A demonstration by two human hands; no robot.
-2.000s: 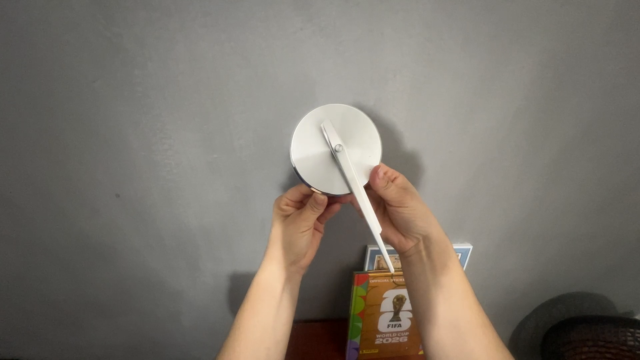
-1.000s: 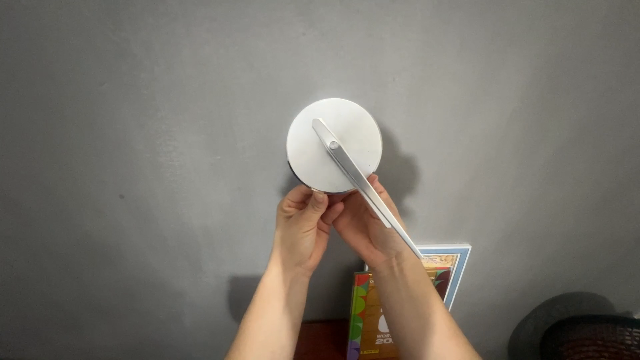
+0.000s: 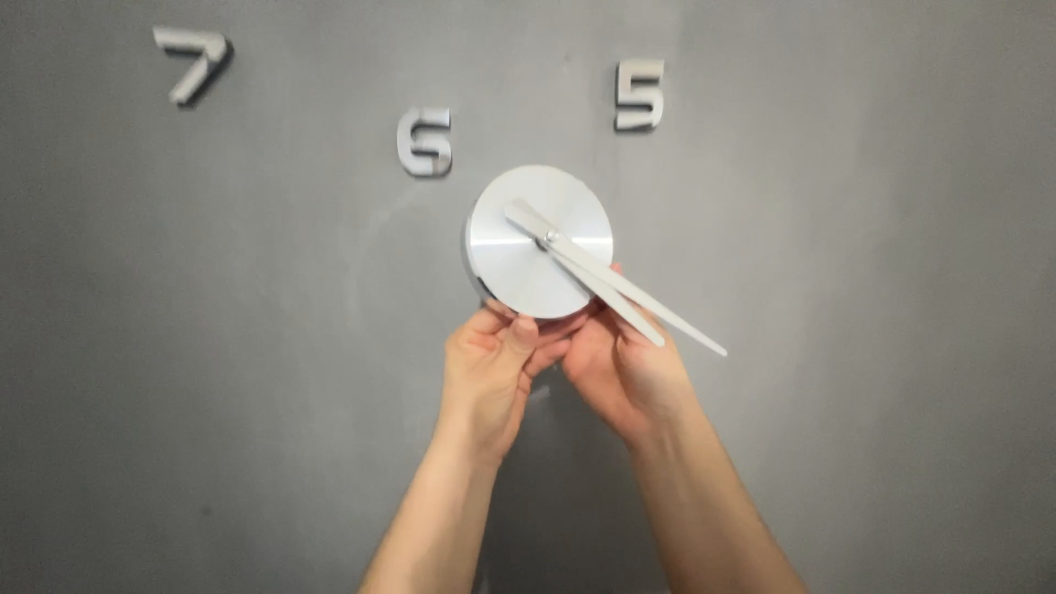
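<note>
A round brushed-metal wall clock centre (image 3: 528, 276) is held up between my two hands, with its face towards the camera. Two pale clock hands (image 3: 615, 289) are fixed at its middle and point down to the right. My left hand (image 3: 491, 367) grips the lower left rim, thumb at the front edge and fingers behind. At the lower right, my right hand (image 3: 623, 355) holds the rim from below and behind, partly hidden by the clock hands and the disc. The back of the disc is out of sight.
On the grey wall (image 3: 866, 289) above the disc are silver numerals: a 7 (image 3: 210, 54) at upper left, a 6 (image 3: 425, 142) just above left of the disc, and a 5 (image 3: 641, 95) above right.
The view has moved up the wall; the numerals have come into sight and the books below have left it. The two clock hands, nearly overlapping before, now show spread apart. Both hands still hold the disc.
</note>
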